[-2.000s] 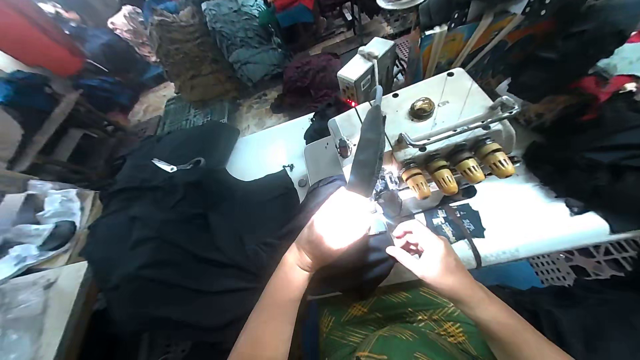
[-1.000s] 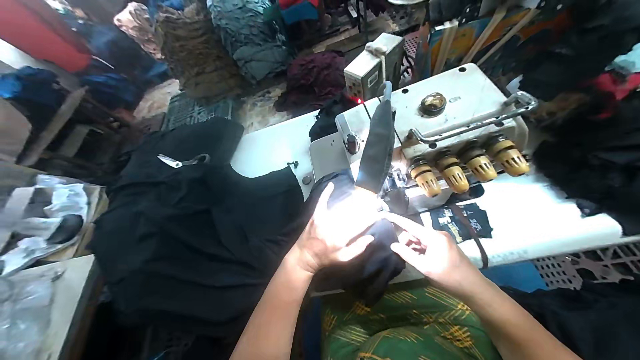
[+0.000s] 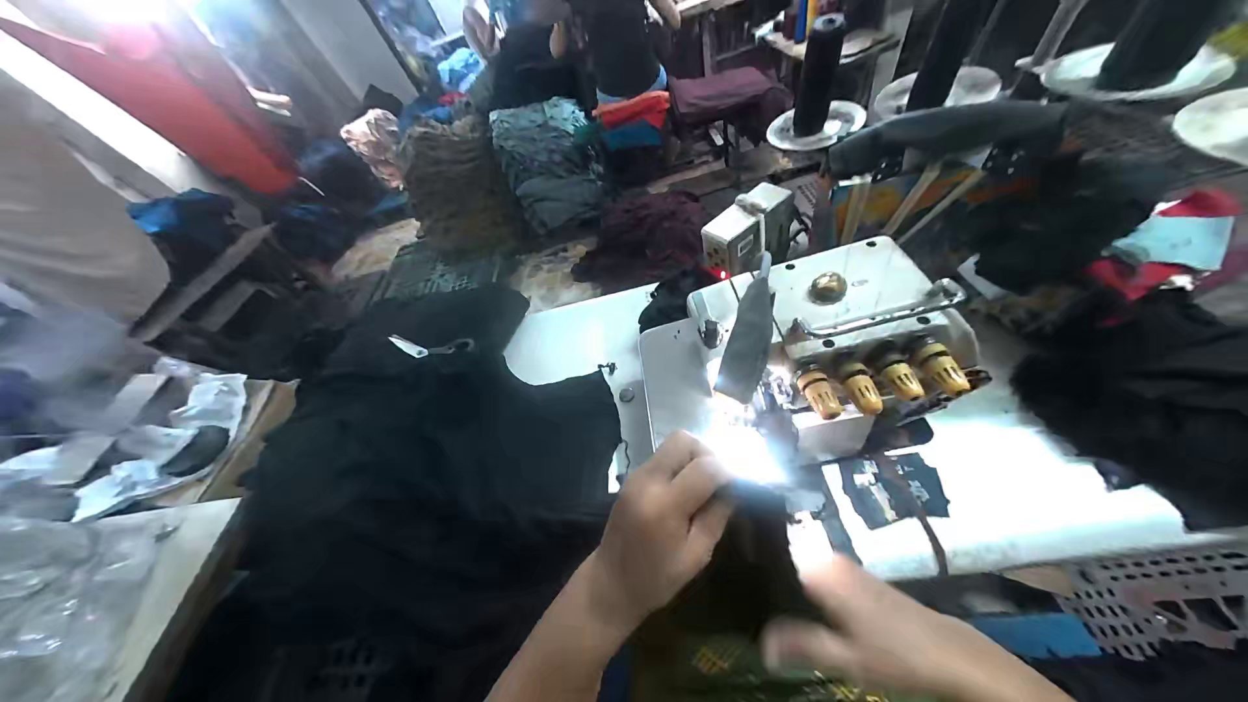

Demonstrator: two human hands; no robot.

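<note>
An overlock sewing machine (image 3: 848, 302) with yellow tension knobs (image 3: 863, 386) stands on a white table, a bright light glaring at its needle area. My left hand (image 3: 663, 522) is closed on a piece of black fabric (image 3: 751, 556) just in front of that light. Lower and to the right, my right hand (image 3: 858, 629) is blurred beside the fabric's hanging part; whether it holds any cloth cannot be made out. Black garments (image 3: 439, 448) lie spread at the left, with small thread snips (image 3: 429, 346) on top.
Black thread cones (image 3: 819, 78) stand behind the machine. Dark cloth (image 3: 1141, 390) is heaped at the right, above a perforated plastic basket (image 3: 1170, 595). Plastic wrapping (image 3: 78, 595) covers a side surface at the left. Fabric bundles (image 3: 551, 166) and other people (image 3: 624, 49) are farther back.
My right hand has moved away from my left hand, down toward my lap. The black fabric now hangs below my left hand. The view has tilted upward, bringing people and thread cones into sight.
</note>
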